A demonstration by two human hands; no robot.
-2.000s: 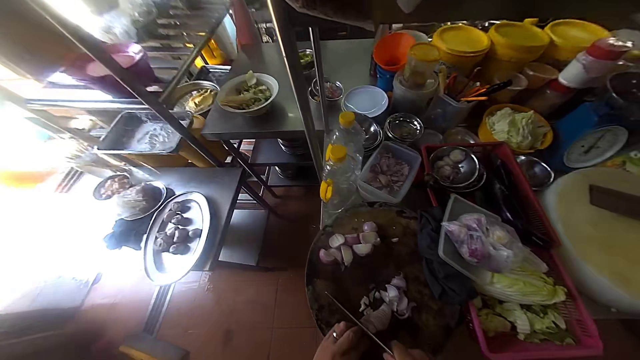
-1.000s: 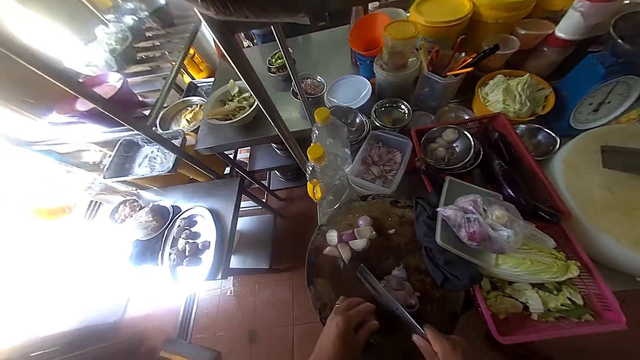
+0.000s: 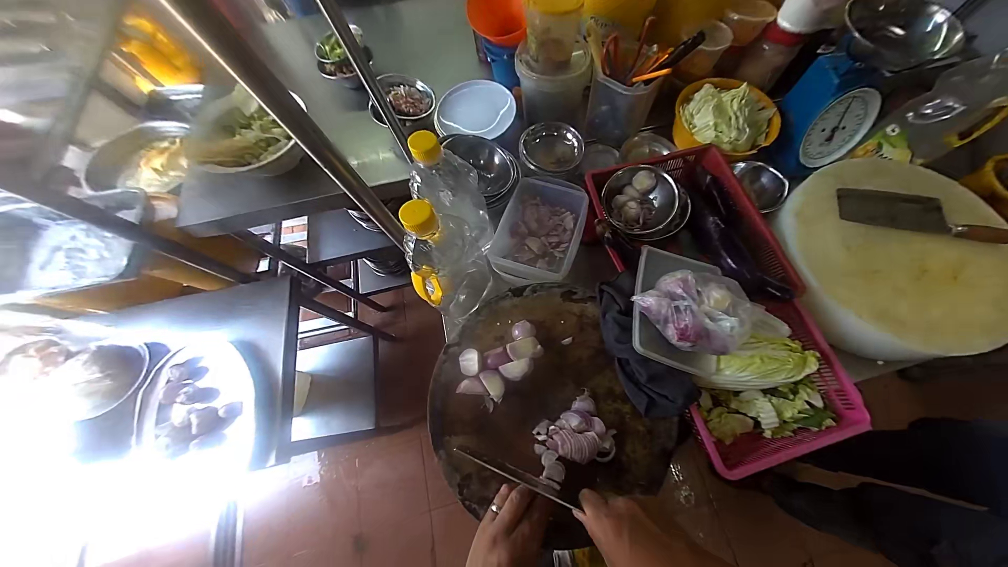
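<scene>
My right hand (image 3: pixel 622 526) grips the handle end of a knife (image 3: pixel 516 476), its blade pointing up and left over the near part of a round, dark wooden chopping board (image 3: pixel 630 346). Close behind the blade is my left hand (image 3: pixel 508 524), with a ring on one finger; its fingertips are near the blade, and whether they hold something is hidden. Sliced onion (image 3: pixel 579 445) lies heaped just beyond the blade, a few small slices against it. Larger onion pieces (image 3: pixel 516 368) sit toward the board's far left.
Beyond the board stand plastic bottles with yellow caps (image 3: pixel 425 220) and a tub of cut onion (image 3: pixel 539 236). To its right are a dark cloth (image 3: pixel 642 346), a pink basket (image 3: pixel 846 386) of vegetables and a bag of onions (image 3: pixel 693 311). A cleaver (image 3: pixel 890 211) rests on a round white block (image 3: pixel 898 276).
The knife lies flatter and my hands are closer together than a second ago. The nearer onion heap has spread into slices. The view has shifted somewhat.
</scene>
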